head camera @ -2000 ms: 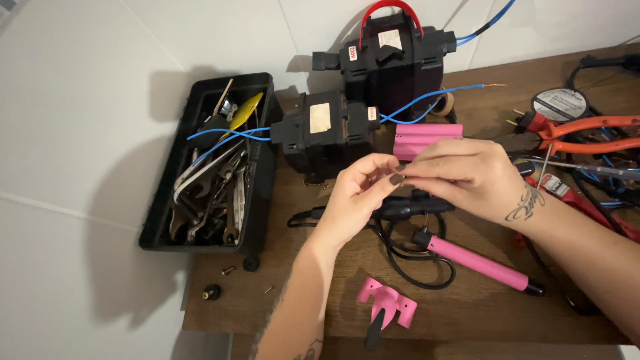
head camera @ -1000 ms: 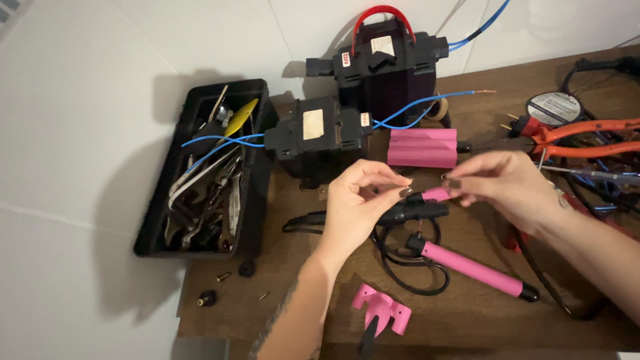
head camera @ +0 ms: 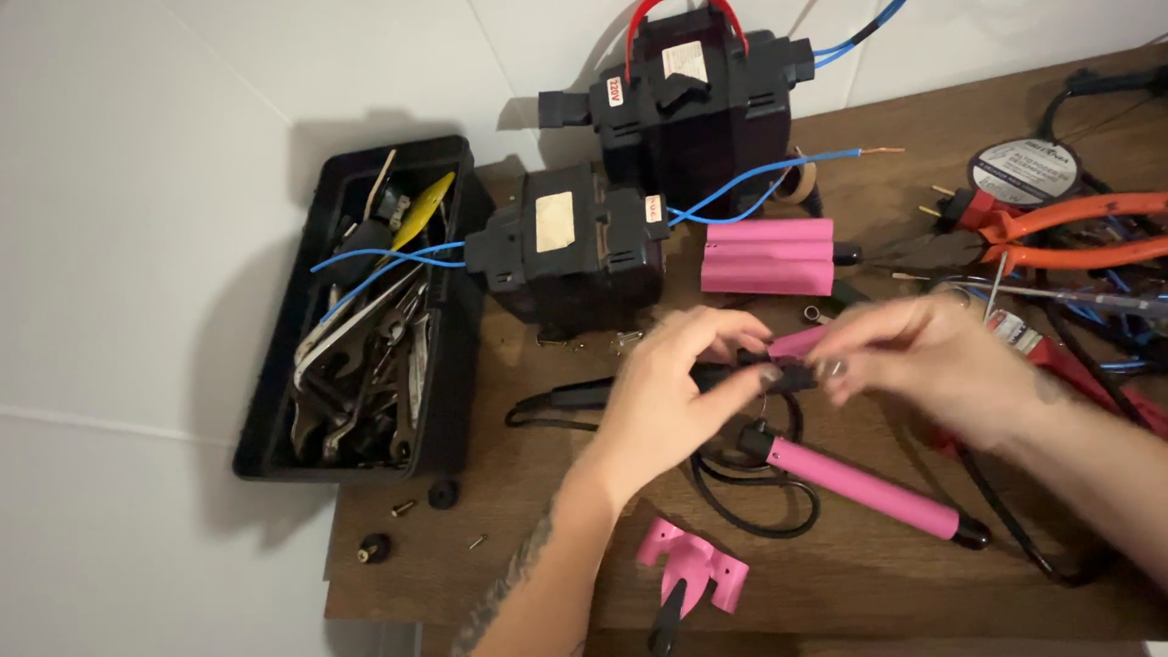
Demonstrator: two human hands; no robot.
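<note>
Over the middle of the wooden bench, my left hand (head camera: 680,392) curls its thumb and fingers near a black plastic part (head camera: 785,376); whether it holds something small is hidden. My right hand (head camera: 912,365) is blurred, thumb and fingers close together beside a pink piece (head camera: 797,343); its grip is unclear. Below them lies a pink tube with black ends (head camera: 867,488), next to a looped black cord (head camera: 757,529). A pink bracket with a black lever (head camera: 689,566) rests at the front. Behind my hands is a pink ribbed shell (head camera: 768,257).
Two black transformers (head camera: 566,246) (head camera: 703,109) with blue wires stand at the back. A black toolbox (head camera: 456,365) of wrenches is at left. Orange-handled pliers (head camera: 1049,228), a reel-like round labelled disc (head camera: 1025,172) and tangled cables lie at right. Small screws (head camera: 402,507) and a black knob (head camera: 372,548) sit front left.
My hands were together at first, then moved apart, uncovering more of the pink ribbed shell. Now my right hand is nearer the black part again.
</note>
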